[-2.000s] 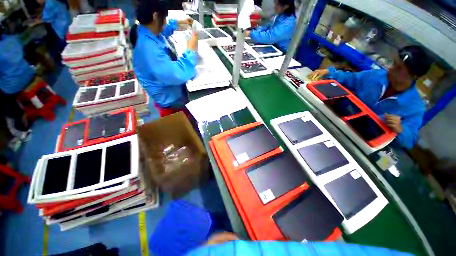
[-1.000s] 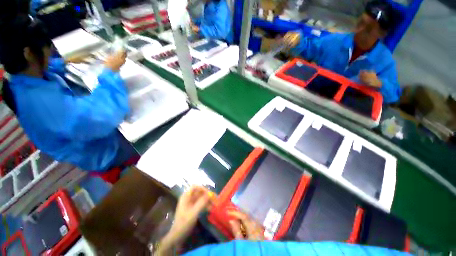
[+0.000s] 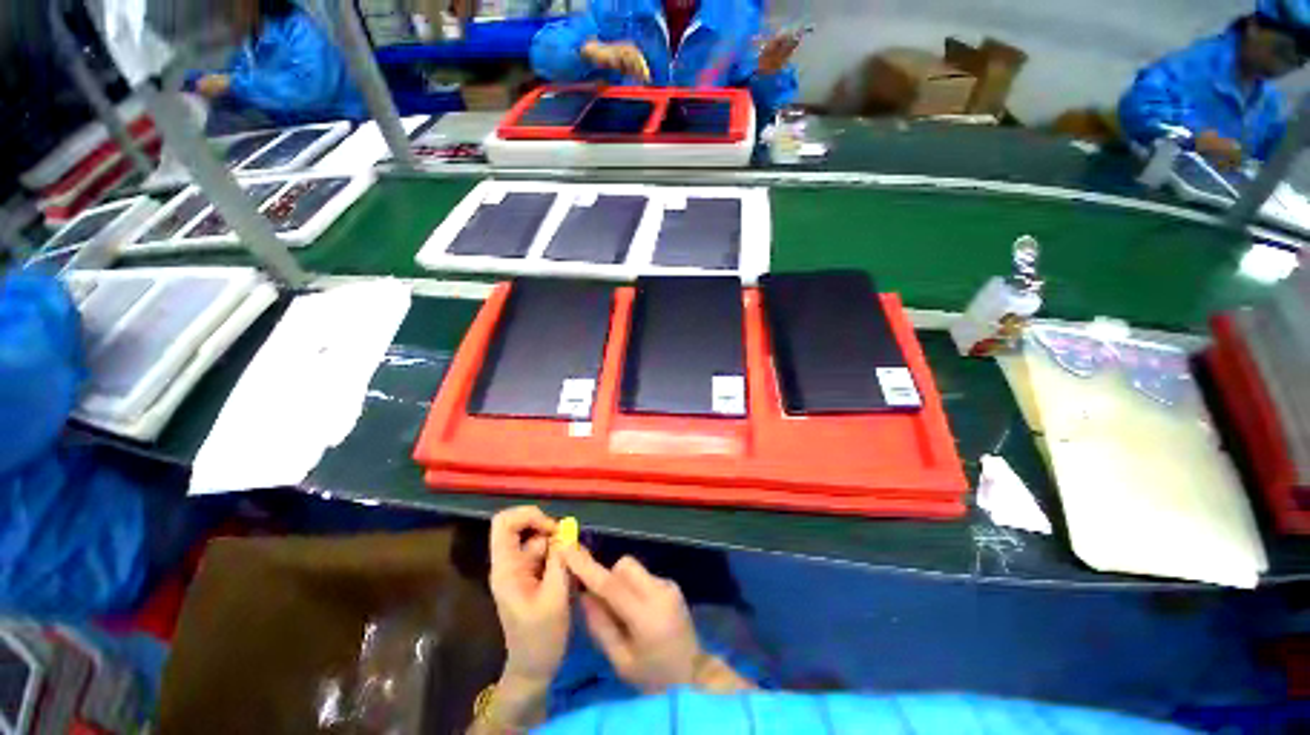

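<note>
My left hand (image 3: 529, 596) and my right hand (image 3: 639, 618) meet in front of the bench edge. A yellow finger cot (image 3: 566, 531) is between their fingertips; which finger wears it is not clear. The left fingers are curled at the cot, and the right fingertips reach to it. Beyond them a red foam tray (image 3: 704, 467) lies on another red tray. It holds three dark tablets: left (image 3: 543, 345), middle (image 3: 684, 345) and right (image 3: 838, 345). Each has a white barcode label at its near end. The right tablet sits slightly tilted, overlapping its recess edge.
A white foam tray (image 3: 762, 259) with three tablets lies on the green conveyor. White sheets (image 3: 309, 376) lie left. A dispenser bottle (image 3: 1003, 309), cream board (image 3: 1149, 474) and red trays (image 3: 1247, 409) are right. A brown box (image 3: 287, 603) stands below left. Workers in blue are around.
The view has swung right to face the red tray squarely. My hands have left the tray's left end and come together in front of it at the yellow cot.
</note>
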